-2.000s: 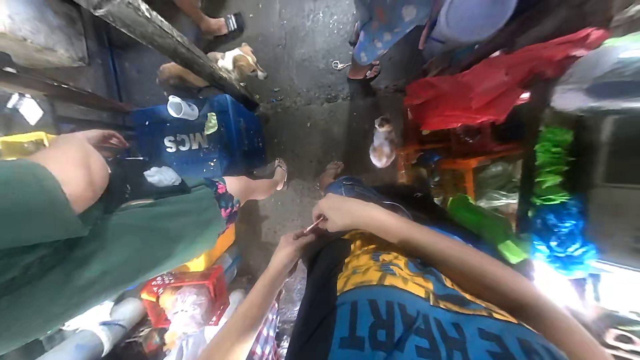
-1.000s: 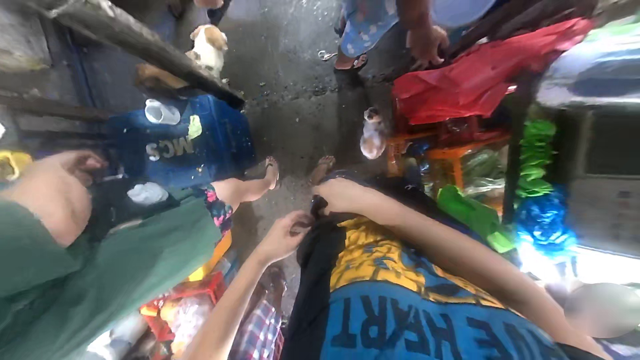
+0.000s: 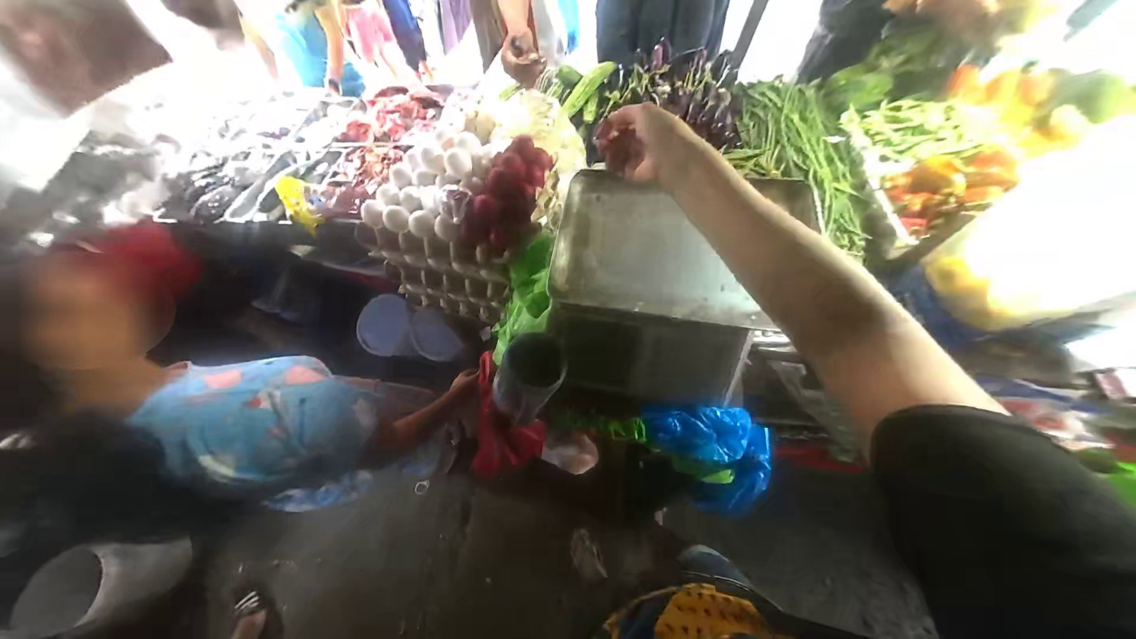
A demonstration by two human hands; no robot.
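My right hand (image 3: 632, 142) reaches out at the top centre, over the far left corner of a metal box (image 3: 657, 248). Its fingers are curled and shadowed, and whether anything is in them cannot be told. Just beyond it lie dark eggplants (image 3: 679, 98) and long green beans (image 3: 790, 133). To its left are a pale cauliflower (image 3: 532, 115), red-purple onions (image 3: 506, 191) in a heap and white eggs (image 3: 422, 191) on stacked trays. My left hand is out of view.
A person in a blue patterned garment (image 3: 266, 417) is at the left, one hand near a red cloth or bag (image 3: 506, 444). Blue plastic bags (image 3: 710, 444) hang below the metal box. Another person's hand (image 3: 521, 60) is across the stall. A white bucket (image 3: 106, 586) stands lower left.
The view has swung strongly to a produce stall. My hands were together at my waist; now my right arm is stretched out over the stall and my left hand has left the view.
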